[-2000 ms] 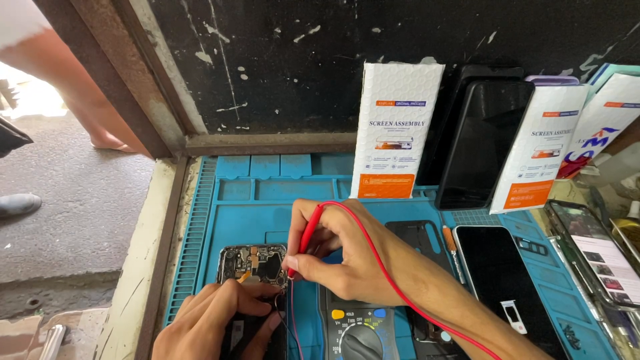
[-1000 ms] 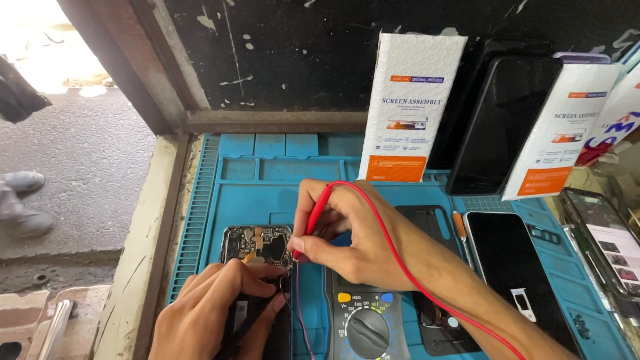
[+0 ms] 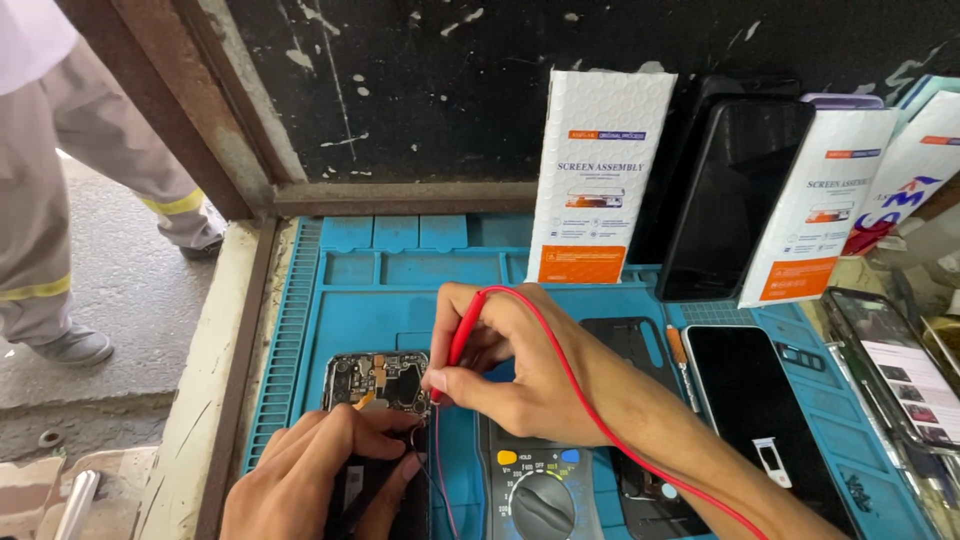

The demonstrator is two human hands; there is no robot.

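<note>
An opened smartphone (image 3: 379,375) with its circuit board bare lies on a blue silicone repair mat (image 3: 360,315). My left hand (image 3: 322,465) rests over its lower part, thumb and fingers closed around thin wires (image 3: 420,442) and a dark object that is mostly hidden. My right hand (image 3: 502,367) holds a red multimeter probe (image 3: 459,345), its tip at the phone's right edge, close to my left fingertips. The red lead (image 3: 577,375) loops over my right wrist. Below my right hand lies a digital multimeter (image 3: 544,499), its dial in view and its upper part covered.
Right of the meter lie a phone back cover (image 3: 660,502), an orange-handled tool (image 3: 677,349), a phone (image 3: 750,382) with a SIM tray (image 3: 770,461) on it, and a lit phone (image 3: 907,375). Screen packages (image 3: 600,157) and a dark phone (image 3: 731,195) stand behind. A person (image 3: 120,135) walks at left.
A person's legs have come further into view at the left. Both hands stay at the phone's right edge, the red probe still in my right hand.
</note>
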